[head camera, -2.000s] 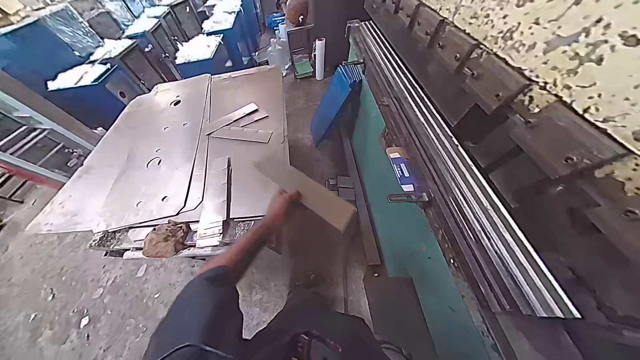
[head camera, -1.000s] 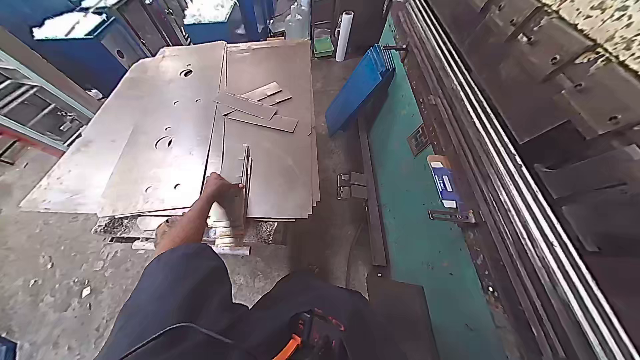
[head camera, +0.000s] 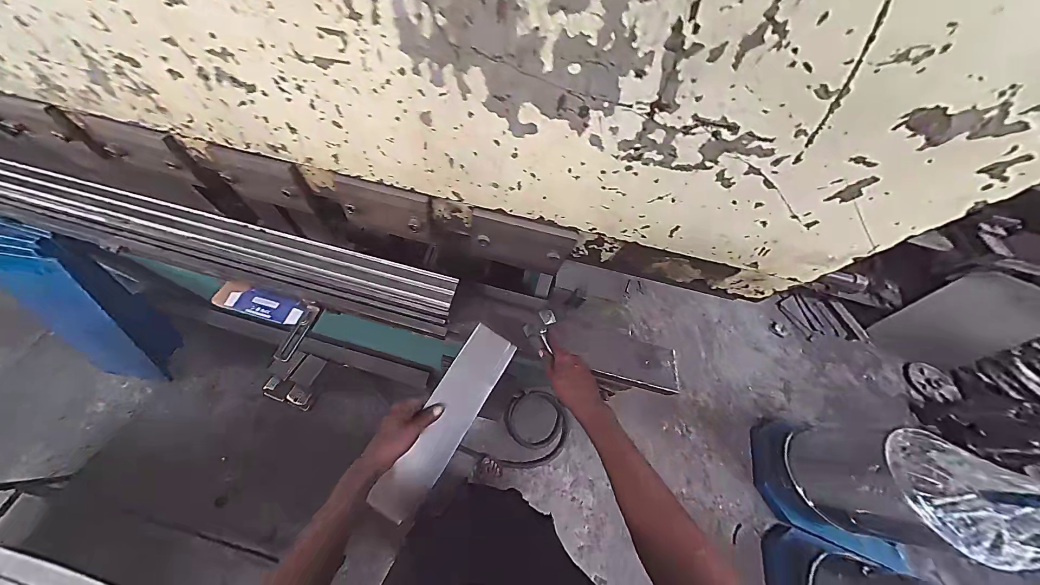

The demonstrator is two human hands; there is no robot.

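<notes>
My left hand [head camera: 410, 431] grips a flat, pale metal strip [head camera: 451, 422] by its edge, thumb on top, and the strip slants up and to the right. To its right, my right hand [head camera: 573, 378] is closed around a small metal tool or fitting [head camera: 544, 327], whose exact kind I cannot tell. That hand is beside a dark metal plate [head camera: 634, 353] at the end of the press brake's long metal bed [head camera: 325, 276]. The far end of the strip is close to the bed, and I cannot tell whether they touch.
A machine panel [head camera: 569, 106] with flaking cream paint hangs above the bed. A blue and white box [head camera: 264, 305] rests along the machine. Blue panels [head camera: 73, 301] stand at left. A coiled hose [head camera: 536, 422] lies on the floor. Plastic-wrapped blue items [head camera: 861, 487] are at lower right.
The view has swung far right, away from the stacked sheets. My left hand, at the sheets a second ago, now holds a strip in front of the machine. My right hand has come into view.
</notes>
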